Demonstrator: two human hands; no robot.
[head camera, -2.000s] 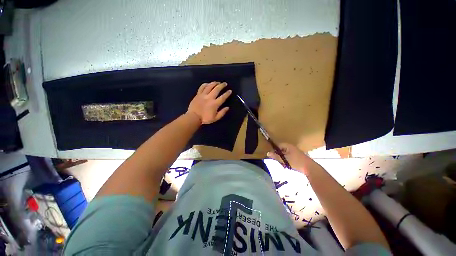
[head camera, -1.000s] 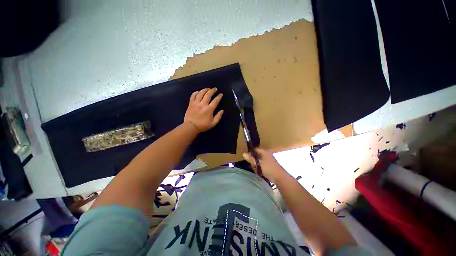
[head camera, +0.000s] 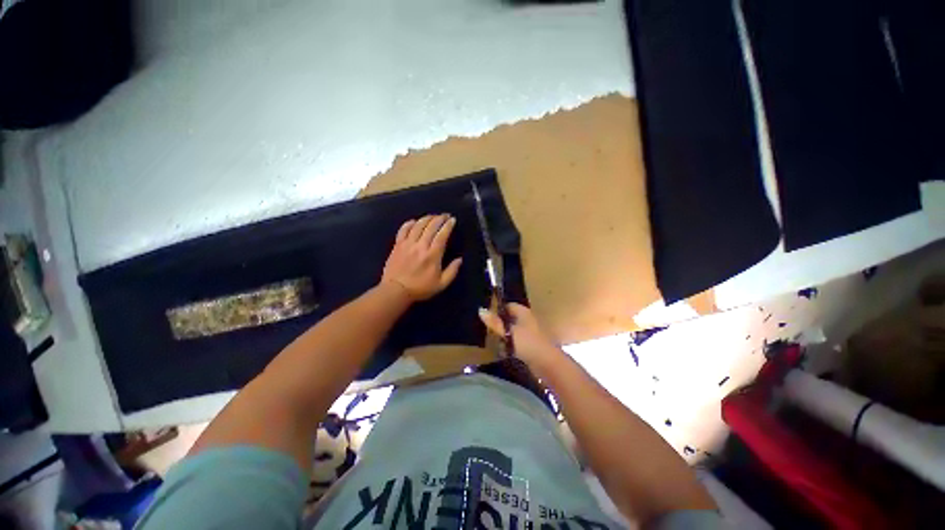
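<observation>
A dark garment panel (head camera: 342, 243) lies flat in front of me, its right end over a tan-brown paper sheet (head camera: 575, 207) with a ragged far edge. A mottled gold-brown cloth weight (head camera: 240, 308) rests on the panel's left part. My left hand (head camera: 420, 257) lies palm down on the panel, fingers spread. My right hand (head camera: 508, 329) grips the tailor's shears (head camera: 489, 248) by the handles. The blades point away from me along the panel's right end, with a dark strip (head camera: 505, 219) to their right. Whether the blades are parted is unclear.
Large dark cloth pieces (head camera: 699, 155) lie at the right of the pale table (head camera: 311, 104). A dark round shape (head camera: 62, 62) is at the far left. Black scraps lie on the floor. A red item (head camera: 793, 445) and a white tube (head camera: 881, 414) are at the lower right.
The shears and my right hand have moved left, and the blades reach nearer the panel's far edge. The strip on their right is more separated lower down. My left hand stays on the panel.
</observation>
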